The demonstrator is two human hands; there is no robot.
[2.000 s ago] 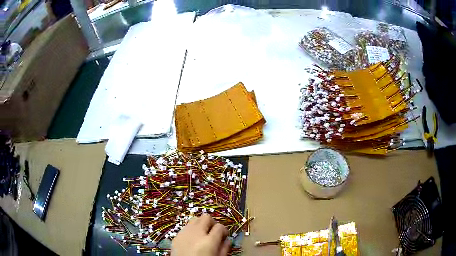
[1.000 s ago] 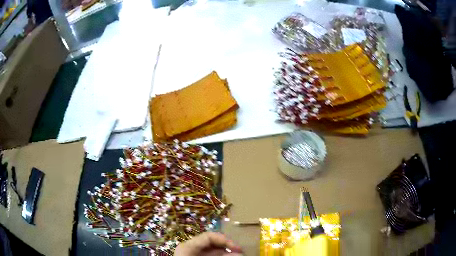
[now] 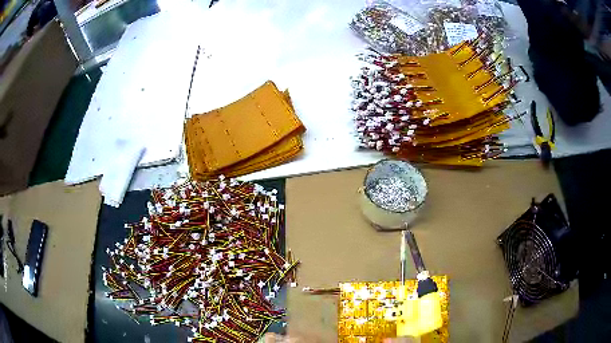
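Note:
An amber flexible circuit panel (image 3: pixel 358 315) lies at the bottom edge on brown cardboard, with one wire lead (image 3: pixel 320 290) sticking out from its left side. Above it is the soldering iron (image 3: pixel 421 313), yellow handle and dark collar, its tip pointing up; a slim metal tool (image 3: pixel 403 258) is beside the tip. My right hand (image 3: pixel 400 340) is almost wholly cut off below the handle; only a sliver shows, so its grip is hidden. My left hand (image 3: pixel 276 338) is a small sliver at the bottom edge, fingers not readable. A large pile of wire leads (image 3: pixel 208 254) lies left of the panel.
A tub of silvery grains (image 3: pixel 394 194) stands above the iron. Behind are bare panels (image 3: pixel 244 130), wired panels (image 3: pixel 455 87) and bagged leads (image 3: pixel 385 27). Right are a black fan (image 3: pixel 534 251), pliers (image 3: pixel 543 134) and a dark bag (image 3: pixel 559 67). A phone (image 3: pixel 35 258) lies left.
The view has shifted, so the bench items sit further left and higher. My left hand has dropped from the pile to the bottom edge. The iron's yellow handle has come into view over the panel.

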